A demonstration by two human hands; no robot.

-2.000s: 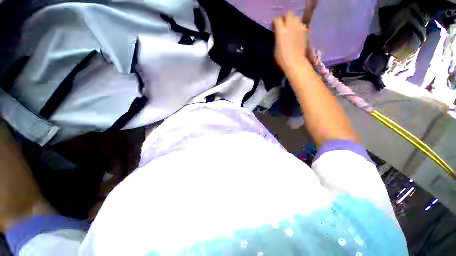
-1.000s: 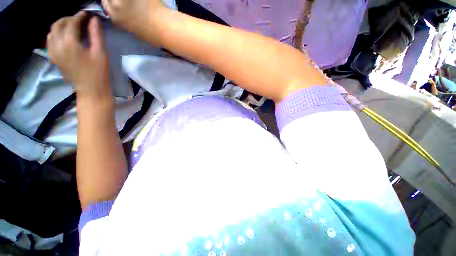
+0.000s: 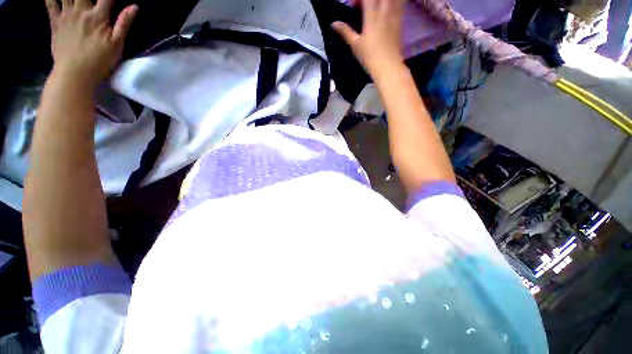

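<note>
A large black garment with a pale lining (image 3: pixel 187 83) lies in front of me, its lining crossed by black strips. A rounded pale grey piece (image 3: pixel 260 17) with a black edge shows at the top middle. My left hand (image 3: pixel 86 34) is at the top left with fingers spread over the black cloth, the fingertips near the picture's edge. My right hand (image 3: pixel 374 38) is at the top, right of the garment's pale part, thumb apart, on or just above black cloth. Its fingertips are blurred and cut off by the top edge. No iron shows.
Purple table cover (image 3: pixel 443 34) shows at the top right. A hose wrapped in pinkish cloth (image 3: pixel 485 43) runs beside it into bare yellow tubes (image 3: pixel 596 104). A grey surface (image 3: pixel 533 114) lies below the hose. Dark cluttered oddments (image 3: pixel 520 193) sit at the lower right.
Both hands were close together at the upper left. My right hand has moved away to the right, and my left hand now lies spread. The pale lining has shifted and the view has turned.
</note>
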